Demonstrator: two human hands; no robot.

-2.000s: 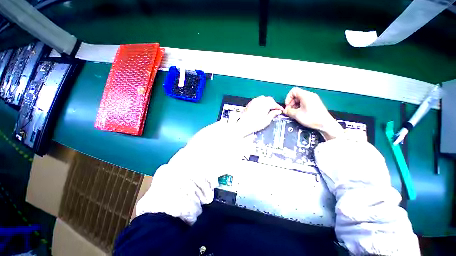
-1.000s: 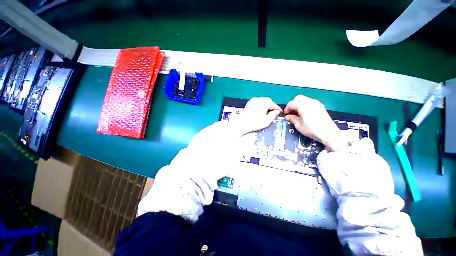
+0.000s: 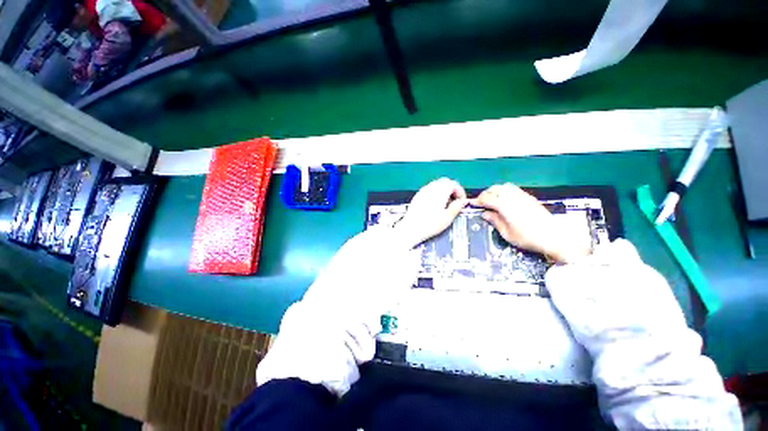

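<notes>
An open laptop chassis (image 3: 488, 330) lies in front of me, silver-white in a black surround. A dark motherboard (image 3: 480, 252) with chips covers its far half. My left hand (image 3: 434, 209) and my right hand (image 3: 515, 217) meet over the board's far edge, fingertips nearly touching and pinched close together. Anything between the fingertips is too small to tell. A small green board (image 3: 388, 323) shows at the chassis's left, beside my left sleeve.
A red bubble-wrap bag (image 3: 232, 206) and a blue bin (image 3: 311, 187) with small dark parts lie left. A green strip (image 3: 678, 252) and a white-handled tool (image 3: 692, 168) lie right. Laptops (image 3: 109, 244) queue left, above a divided carton (image 3: 202, 370). A person's sleeve (image 3: 114, 42) shows top left.
The view has tilted and shifted, so the bench sits lower and a person shows at top left. My hands stay together at the board's far edge.
</notes>
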